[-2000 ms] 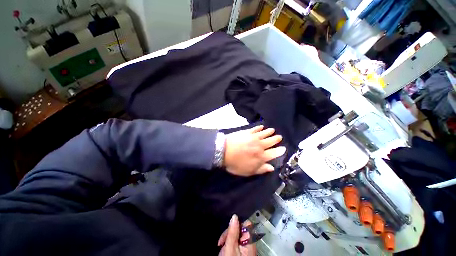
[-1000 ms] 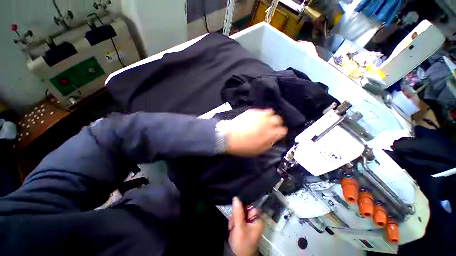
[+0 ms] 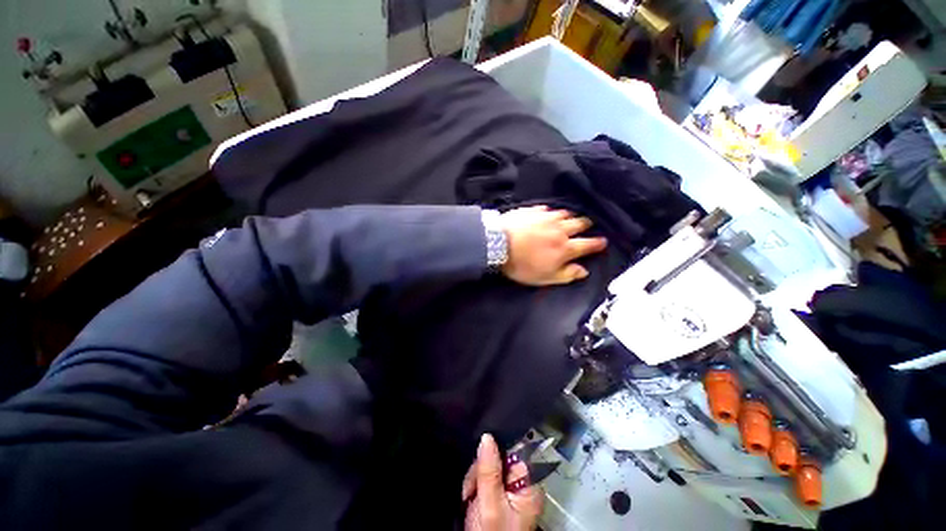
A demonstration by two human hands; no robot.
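Observation:
A dark garment piece (image 3: 467, 332) lies over the table front and reaches the needle area (image 3: 589, 340) of the white overlock machine (image 3: 679, 301). My left hand (image 3: 545, 246) lies flat on the cloth, fingers spread, left of the machine head. My right hand (image 3: 500, 493) is at the bottom edge, partly cut off, and holds dark thread snips (image 3: 527, 465) with the blades pointing right. Its thumb is at the cloth's near edge. A bunched dark pile (image 3: 612, 192) lies behind the needle area.
Four orange tension knobs (image 3: 755, 425) stand at the machine's front right. A raised white trough rim (image 3: 622, 116) runs behind the cloth. A dark heap (image 3: 882, 342) lies right of the machine. A cream box with a green panel (image 3: 156, 145) stands at the back left.
My left hand has moved away from me along the cloth; it was blurred and curled a second ago and now lies flat. My right hand has shifted slightly, and the snips show more clearly.

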